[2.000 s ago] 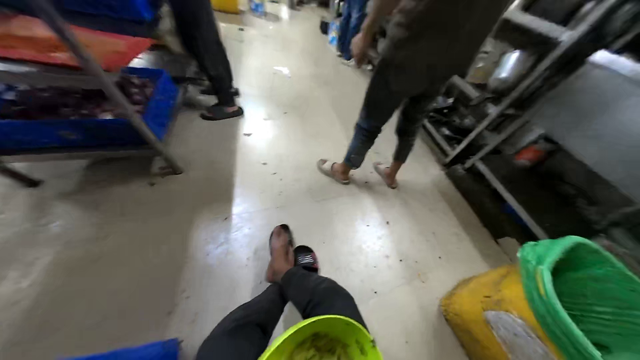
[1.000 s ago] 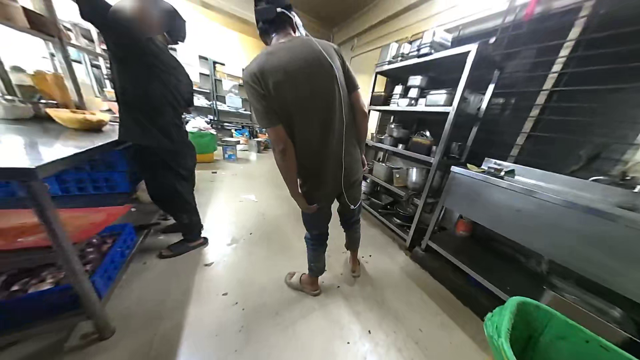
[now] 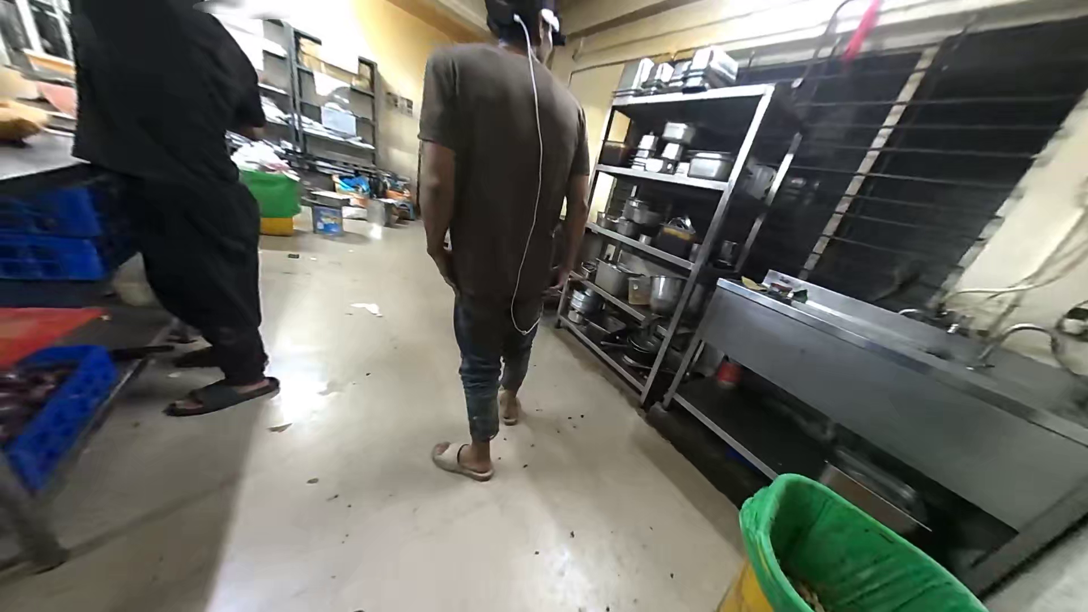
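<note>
Neither my left hand nor my right hand shows in the head view. At the bottom right stands a yellow bin with a green plastic liner [image 3: 841, 544], with some scraps inside it. A person in a dark T-shirt and jeans [image 3: 506, 187] stands ahead with their back to me. At the left another person in black clothes [image 3: 183, 195] stands beside a metal table.
A metal rack [image 3: 663, 251] of pots and pans stands beyond a stainless steel sink unit [image 3: 875, 365] on the right. Blue plastic crates [image 3: 55, 229] are under the table on the left. Scraps lie on the floor [image 3: 382, 518].
The view has swung up from the floor and my legs to the room. The lime-green bowl at my lap, seen two seconds ago, is out of view.
</note>
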